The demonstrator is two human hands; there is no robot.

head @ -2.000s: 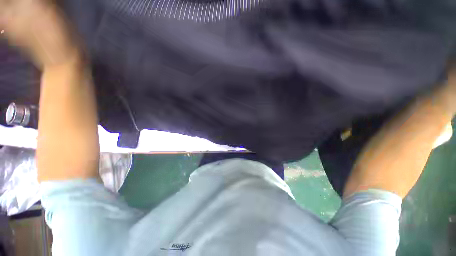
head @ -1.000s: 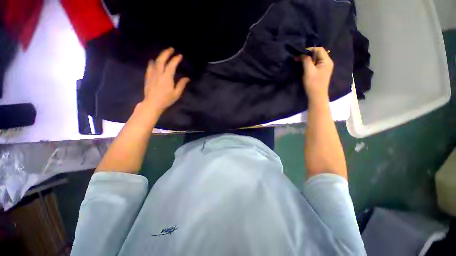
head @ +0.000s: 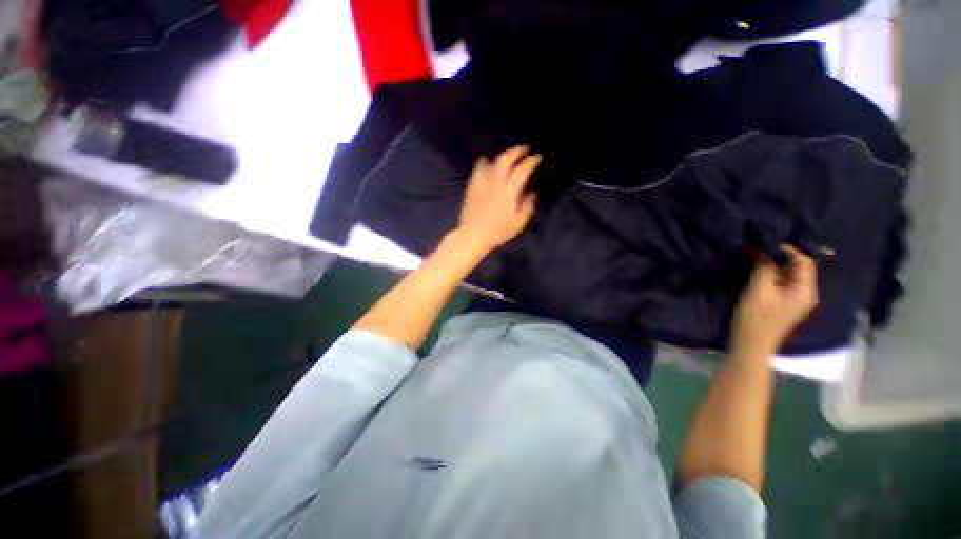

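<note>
A large black garment [head: 653, 242] lies spread over the white-topped table in front of me, with a thin light seam line curving across it. My left hand [head: 498, 200] rests on its left part with the fingers somewhat apart and holds nothing that I can see. My right hand [head: 780, 295] is closed near the garment's right part and pinches dark fabric at the fingertips. A small yellowish tip shows beside the right fingers; I cannot tell what it is.
A black vacuum flask [head: 177, 151] lies on the table [head: 269, 126] at left. Red garments [head: 390, 44] and another dark garment [head: 132, 47] are at the back. A white plastic bin [head: 927, 347] stands at right. Clear plastic bags [head: 169, 253] hang below the table's left edge.
The view has turned, so the garment and both hands appear further right and lower. The garment now lies flatter with more of its seam line showing. My right hand still pinches fabric.
</note>
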